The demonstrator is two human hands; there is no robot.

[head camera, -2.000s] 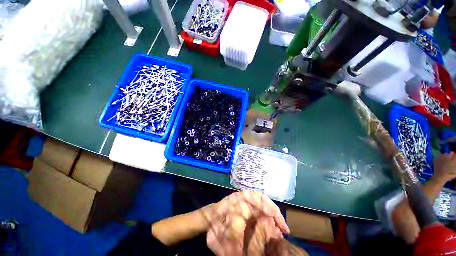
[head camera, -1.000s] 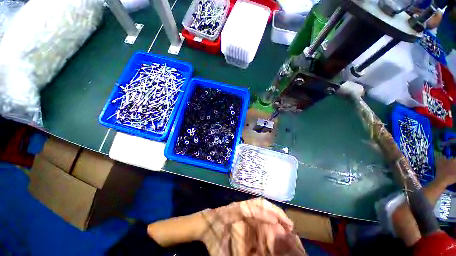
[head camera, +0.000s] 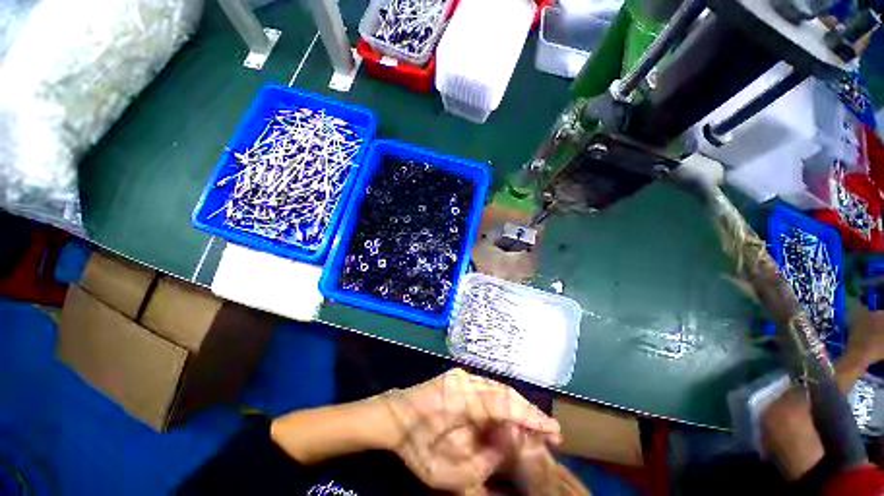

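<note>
My left hand (head camera: 451,426) is in front of the bench edge, palm turned in, fingers together towards the right. My right hand (head camera: 531,469) is blurred against it and cut off by the bottom edge. Whether anything is between them is hidden. Just beyond, a clear plastic box (head camera: 574,334) holds rows of pins on its left side. A blue tray of black rings (head camera: 412,232) and a blue tray of jumbled silvery pins (head camera: 291,179) stand to its left. The metal fixture (head camera: 519,235) sits under the press (head camera: 611,174), with no hand at it.
The press lever (head camera: 766,271) slants down to a red grip (head camera: 853,481) at lower right. Loose pins (head camera: 674,339) lie on the green bench. A white pad (head camera: 267,283) lies left. Red bins and white boxes (head camera: 485,58) stand behind. Another person's arm (head camera: 790,436) is at right, cartons below left.
The view has shifted slightly, with the trays higher and the press further right. My hands stay together below the clear box, with small shifts of the fingers. The lever grip shows less.
</note>
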